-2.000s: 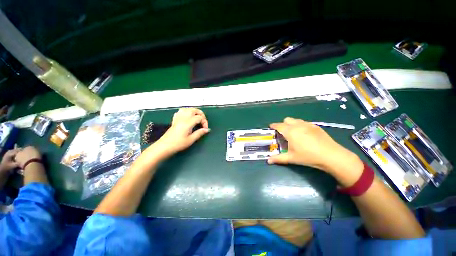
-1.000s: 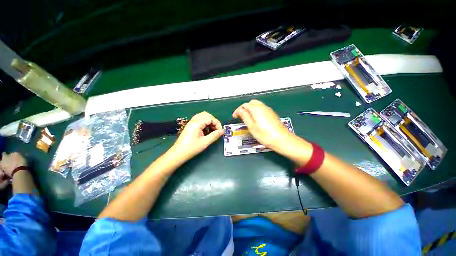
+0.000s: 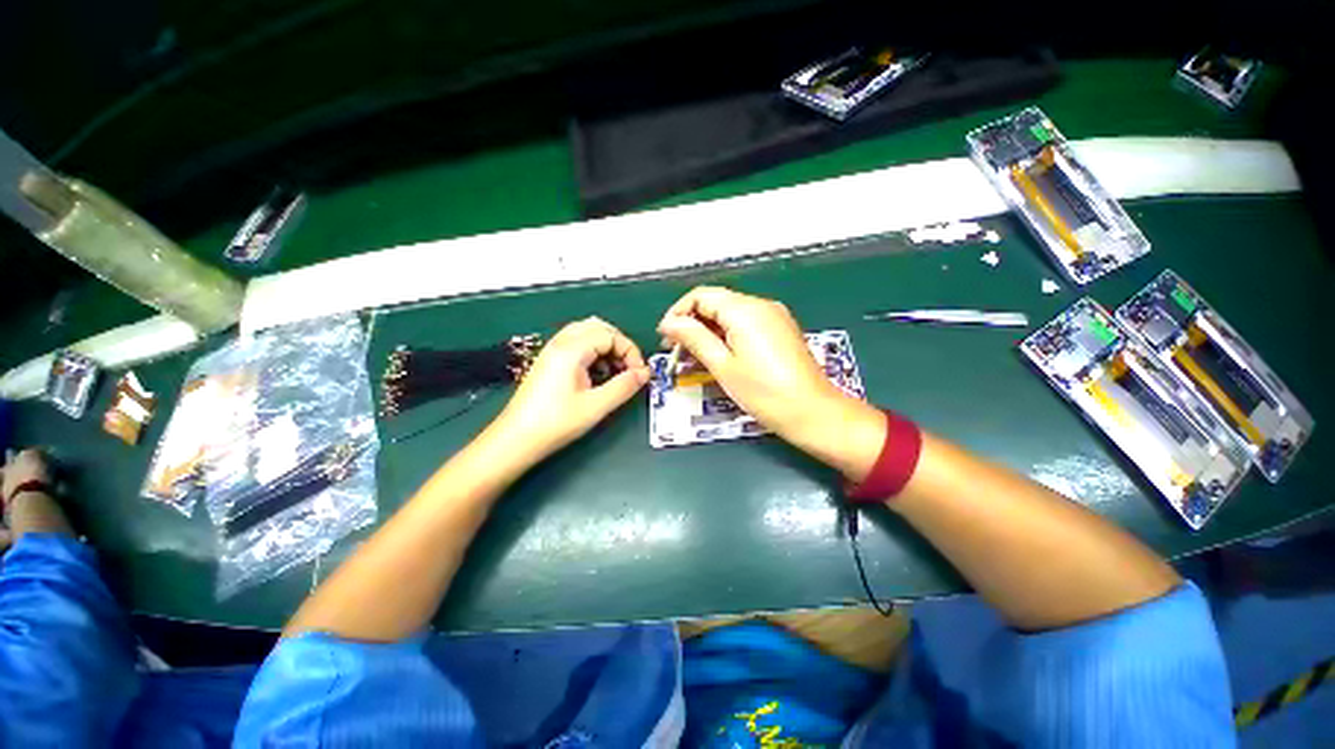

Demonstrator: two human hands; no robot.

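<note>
An open phone mid-frame (image 3: 835, 359) lies flat on the mat, silver-edged, partly covered by my right hand (image 3: 747, 351). My right fingertips are bent close together over its left end; whether they hold anything is too small to see. My left hand (image 3: 586, 384) has thumb and finger pinched at the left edge of the mid-frame. A hair-thin black cable (image 3: 436, 424) trails down-left from under my left hand, which appears to hold it; its other end is hidden. A black cable bundle (image 3: 457, 375) with gold-brown ends lies left of my left hand.
Tweezers (image 3: 952, 318) lie behind and right of the mid-frame. Several phone bodies (image 3: 1136, 410) sit at right. White bits (image 3: 991, 258) lie near the white strip (image 3: 615, 242). Plastic bags (image 3: 293, 454) lie at left. A black tray (image 3: 703, 139) holds a phone body. Another person's arm shows far left.
My right hand first moved left from the mid-frame's right end to its left end. My left hand shifted right beside it, and the thin cable came into view. Hands have barely moved since one second ago.
</note>
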